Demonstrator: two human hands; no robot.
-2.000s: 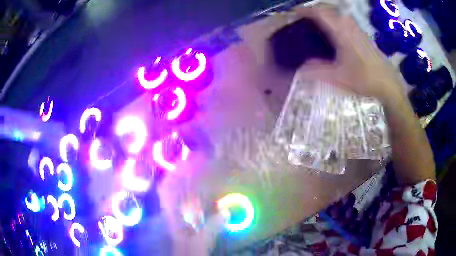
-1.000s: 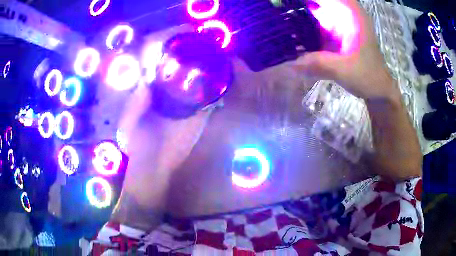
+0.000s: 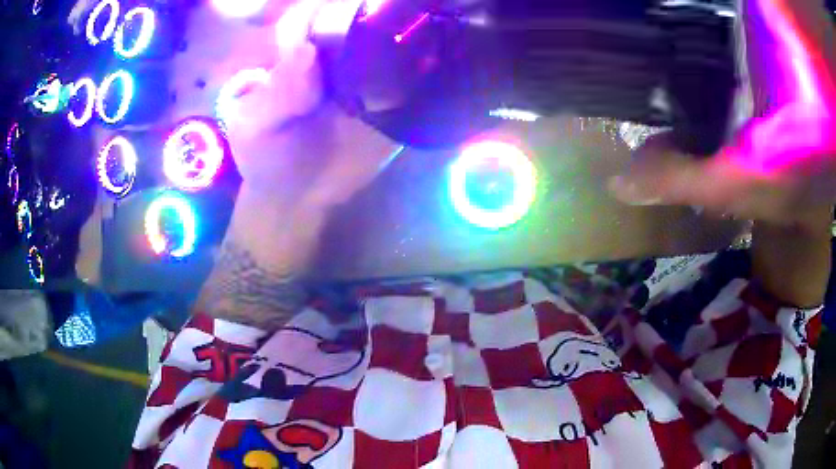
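My left hand (image 3: 284, 128) is closed around the side of a dark round unit (image 3: 412, 73) at the top centre. A long black body (image 3: 587, 59) extends right from it, blurred and cut off by the top edge; I cannot tell whether they are joined. My right hand (image 3: 724, 188), blurred and lit pink, is around the body's right end with fingers apart. Its contact with the body is unclear. A lit ring unit (image 3: 492, 183) glows white, blue and green on the tan work surface below.
Several lit ring units stand at left, including one with a pinkish ring (image 3: 192, 154) and one with a blue ring (image 3: 170, 226). Part of a clear crinkled sheet (image 3: 632, 133) shows behind my right hand. The bench's near edge runs just above my checkered clothing.
The view has tilted down, so bench things sit higher. The black body has come nearer the dark round unit and looks larger. My right hand has moved right and its fingers look more spread.
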